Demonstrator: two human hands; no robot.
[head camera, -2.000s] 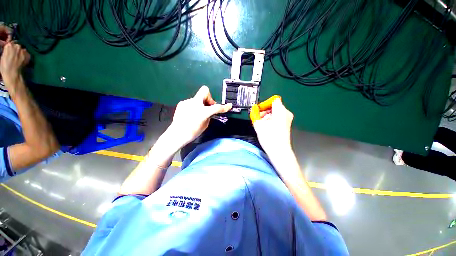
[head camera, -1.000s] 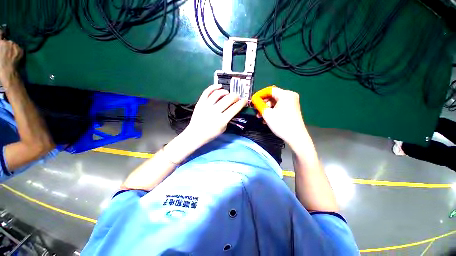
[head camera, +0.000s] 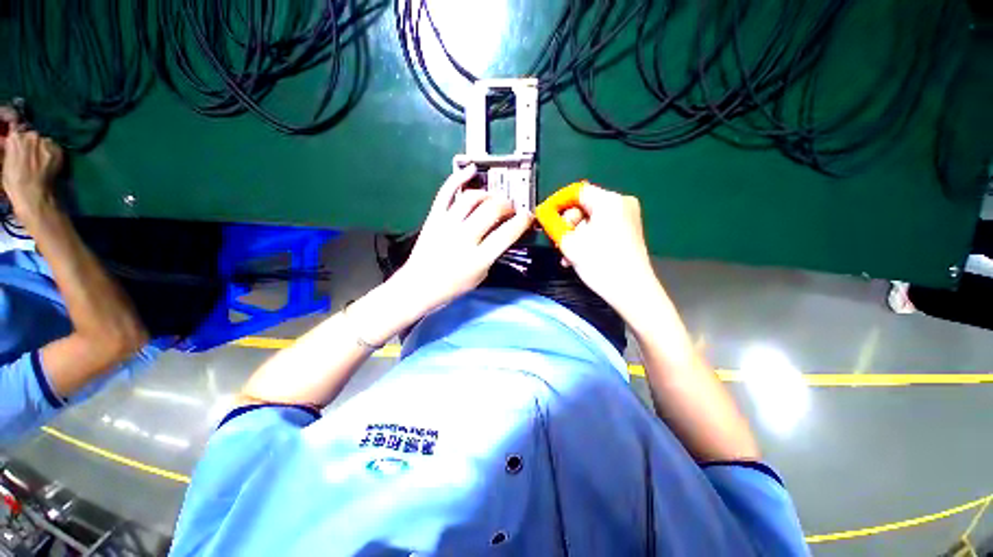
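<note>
A silver-grey connector housing (head camera: 528, 120) lies at the near edge of the green table, its open rectangular window away from me and its slotted end near my body. My left hand (head camera: 463, 231) lies over the slotted end with its fingers on the housing and covers part of the slots. My right hand (head camera: 601, 234) grips an orange-handled tool (head camera: 560, 210) at the housing's near right corner; its jaws cannot be made out. Thin pale wire ends (head camera: 516, 259) show below my left fingers, at a dark cable bundle (head camera: 555, 285) over my lap.
Black cables (head camera: 697, 120) lie in loops across the green table (head camera: 370, 180). At the left are another person's arm and hand (head camera: 65, 261) and a blue stool (head camera: 261, 285). A person's dark-clothed leg (head camera: 947, 302) shows at the far right, on the grey floor.
My left hand has moved from the housing's near left corner onto its slotted end. The pale wire ends now show more clearly below it. The orange-handled tool stays at the near right corner.
</note>
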